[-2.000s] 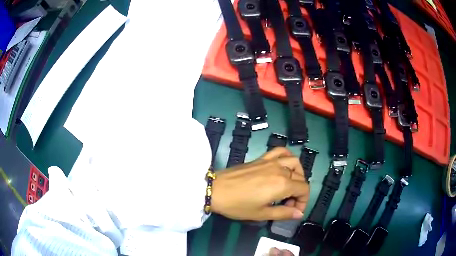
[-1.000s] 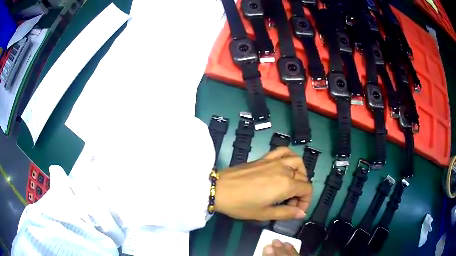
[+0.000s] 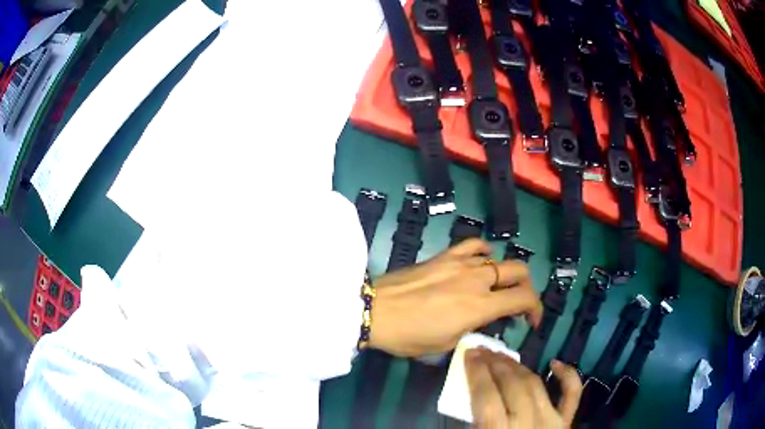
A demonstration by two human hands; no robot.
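My left hand (image 3: 457, 297), with a bead bracelet and a ring, lies over the row of black smartwatches with its fingers curled down; whether they grip a watch is hidden. My right hand (image 3: 520, 390) comes in from the bottom edge, partly cut off, and holds a small white square card (image 3: 455, 390) just below my left hand. The watch under both hands is mostly hidden. To the right, dark-screened smartwatches (image 3: 622, 394) lie face up with straps (image 3: 585, 323) pointing away. More strap ends (image 3: 408, 230) show above my left wrist.
An orange-red tray (image 3: 713, 167) at the upper right bears several watches laid back side up. White paper sheets (image 3: 126, 109) and a white sleeve (image 3: 243, 209) fill the left. A tape roll (image 3: 746, 302) and a paper scrap (image 3: 699, 385) are at the right, on the green mat.
My right hand has come further up into view, with the white card now tilted and raised beside my left fingers. My left hand has shifted slightly right, and its fingers have changed pose.
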